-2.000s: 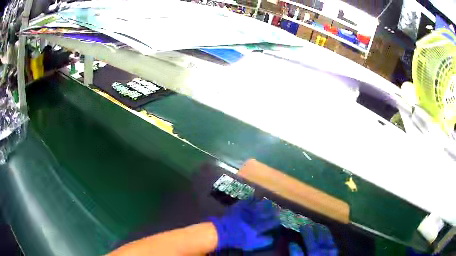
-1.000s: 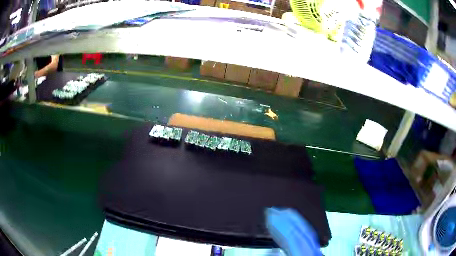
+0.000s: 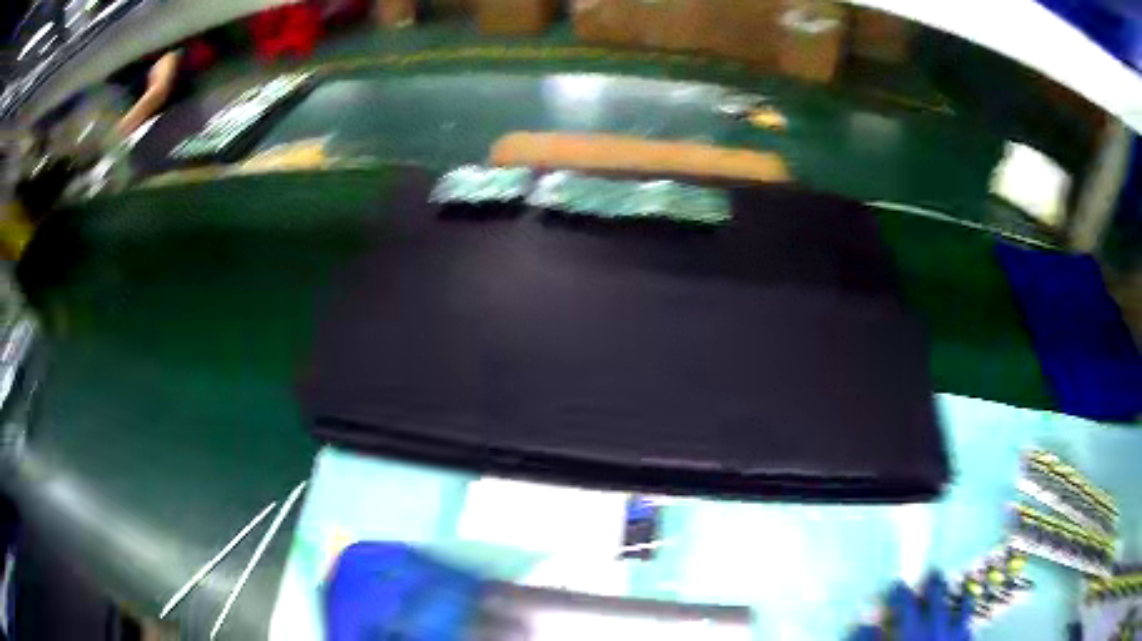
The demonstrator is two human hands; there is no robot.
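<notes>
Blurred small circuit boards [image 3: 632, 198] lie in a row along the far edge of the black foam stack [image 3: 614, 338]. My left hand [image 3: 407, 595], in a blue glove, is blurred at the bottom edge, by the left end of a silvery-white plate with a dark edge [image 3: 639, 620]. What its fingers do is not clear. My right hand [image 3: 920, 611], in a blue glove, is cut off by the bottom edge, beside loose yellow-topped boards [image 3: 996, 579]; whether it grips one is hidden. More board panels [image 3: 1064, 507] lie to the right.
Pale blue-green sheets [image 3: 802, 551] cover the near work area, with a small dark-ended item [image 3: 641, 526] there. Thin pale strips [image 3: 232, 564] lie at left. An orange-brown flat piece [image 3: 639, 155] is behind the foam. A blue bin [image 3: 1071, 332] stands right. Another person's arm [image 3: 150, 94] shows far left.
The view has tilted down. Both my hands were at the board row 2 seconds ago; now they are at the near edge, off the foam. My left hand has come back into view.
</notes>
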